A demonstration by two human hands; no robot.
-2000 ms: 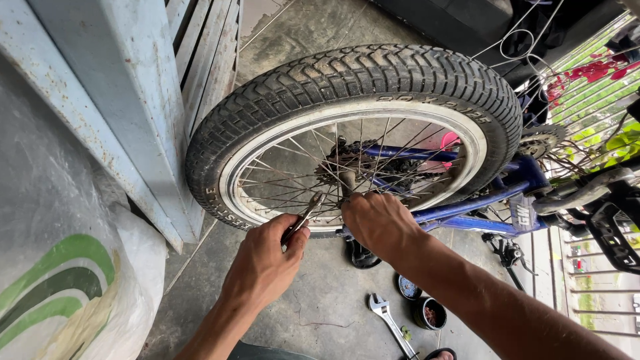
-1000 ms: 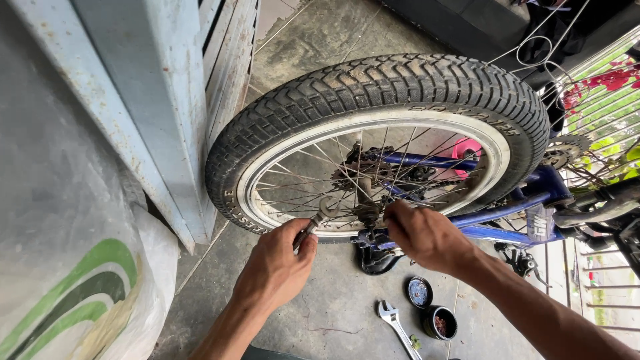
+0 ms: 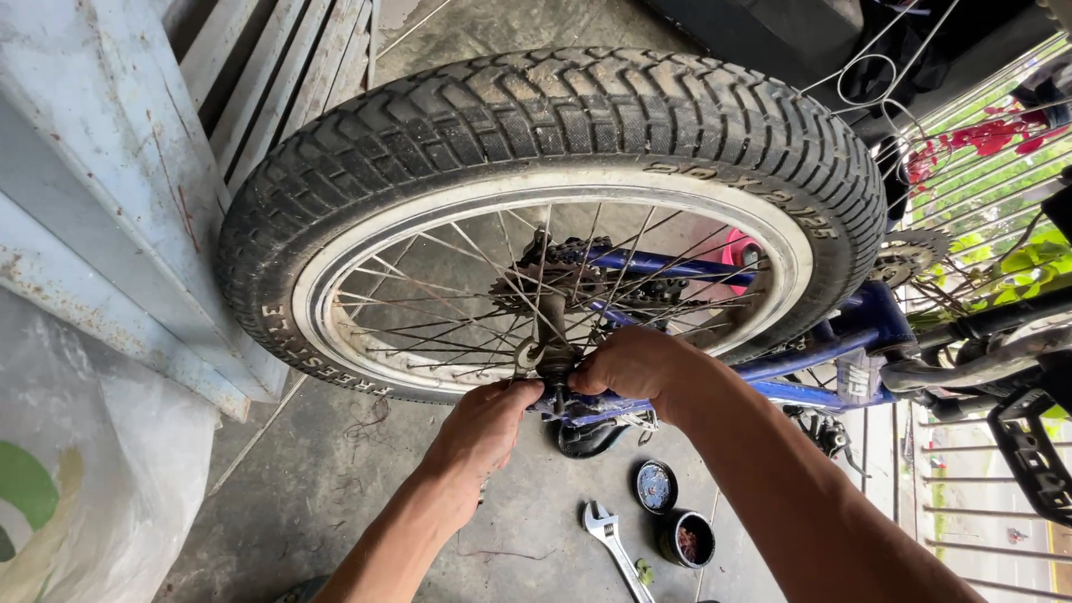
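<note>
My left hand [image 3: 481, 427] holds a small metal wrench [image 3: 526, 356], whose head shows above my fingers, beside the near end of the wheel hub [image 3: 553, 327]. My left thumb reaches to the axle [image 3: 554, 398]. On the other side of that axle end, my right hand [image 3: 628, 368] has its fingers curled and its thumb against it; what lies inside those fingers is hidden. The bicycle's rear wheel, with a knobbed black tire [image 3: 536, 109] and a pale rim [image 3: 502, 197], stands around the hub. Rusty sprockets [image 3: 536, 280] sit on its far side, near the blue frame [image 3: 670, 264].
An adjustable wrench [image 3: 615, 544] lies on the concrete floor beside an open round tub [image 3: 687, 538] with reddish contents and its lid [image 3: 655, 486]. Pale blue metal beams [image 3: 126, 193] stand at left, above a plastic sack [image 3: 100, 452]. A pedal [image 3: 1034, 456] and railing bars [image 3: 988, 508] are at right.
My left hand has brought the small wrench up against the hub end. My right hand has closed in beside it, so both hands now meet at the axle. The view has moved nearer the wheel.
</note>
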